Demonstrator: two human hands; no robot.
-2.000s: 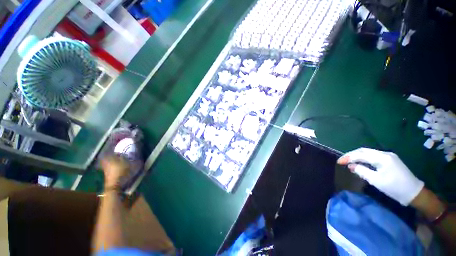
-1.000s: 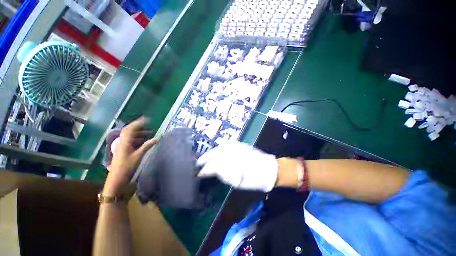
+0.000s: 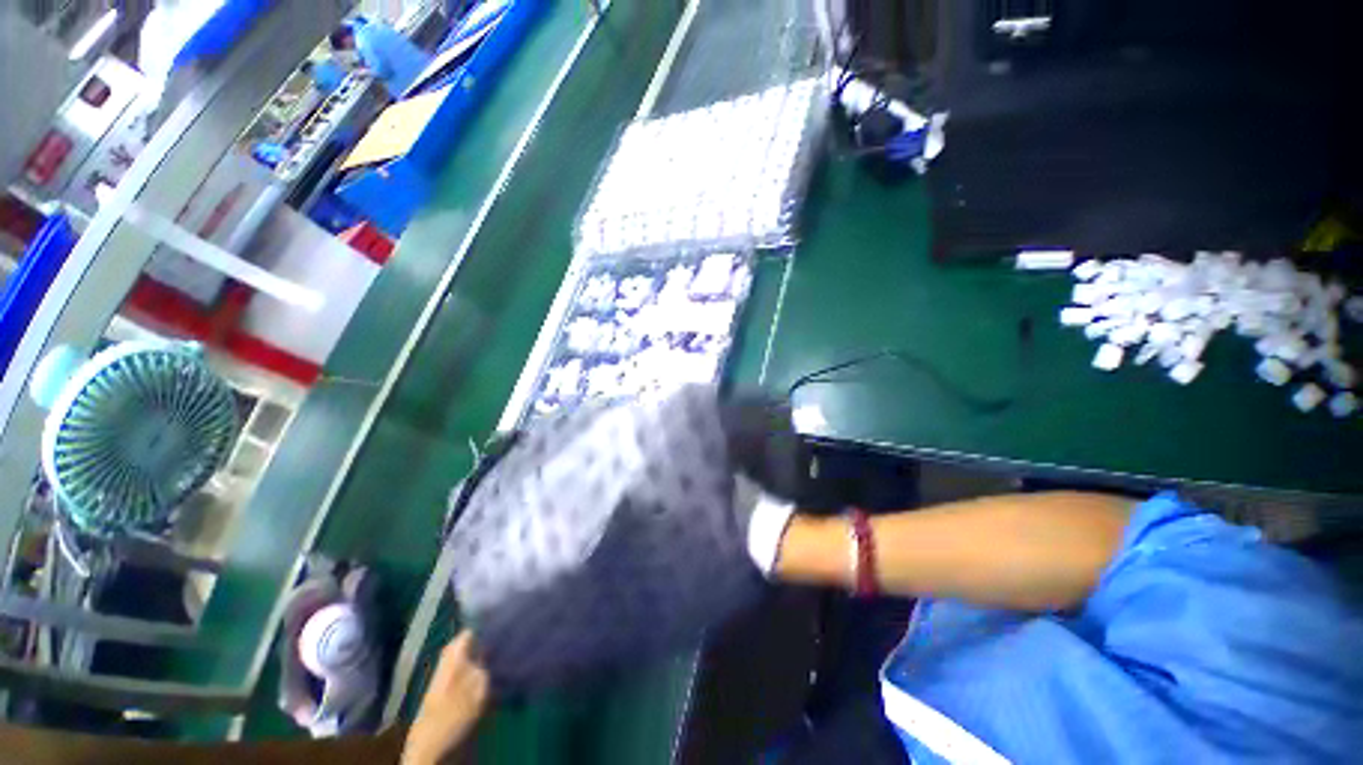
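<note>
A dark grey, soft bag (image 3: 606,538) with a dotted surface is spread between my hands, slightly blurred, over the jumbled parts tray and the bench edge. My left hand (image 3: 453,700) is bare and at the bag's lower left edge; its fingers are mostly hidden behind the bag. My right hand (image 3: 765,529) wears a white glove and is at the bag's right side; only the cuff part shows, the fingers are hidden. A pale pink and white headset (image 3: 332,638) lies on the line at lower left, in a greyish wrap.
The blister tray of jumbled white pieces (image 3: 643,329) lies beyond the bag, with a filled tray (image 3: 703,168) behind it. A pile of small white blocks (image 3: 1211,307) and a thin black cable (image 3: 897,359) lie on the green bench. A fan (image 3: 142,437) stands at left. People in blue are far back.
The grey bag, absent from my hands two seconds ago, is now raised and spread wider between them. My left hand has left the headset's side and moved down right. The view has tilted upward.
</note>
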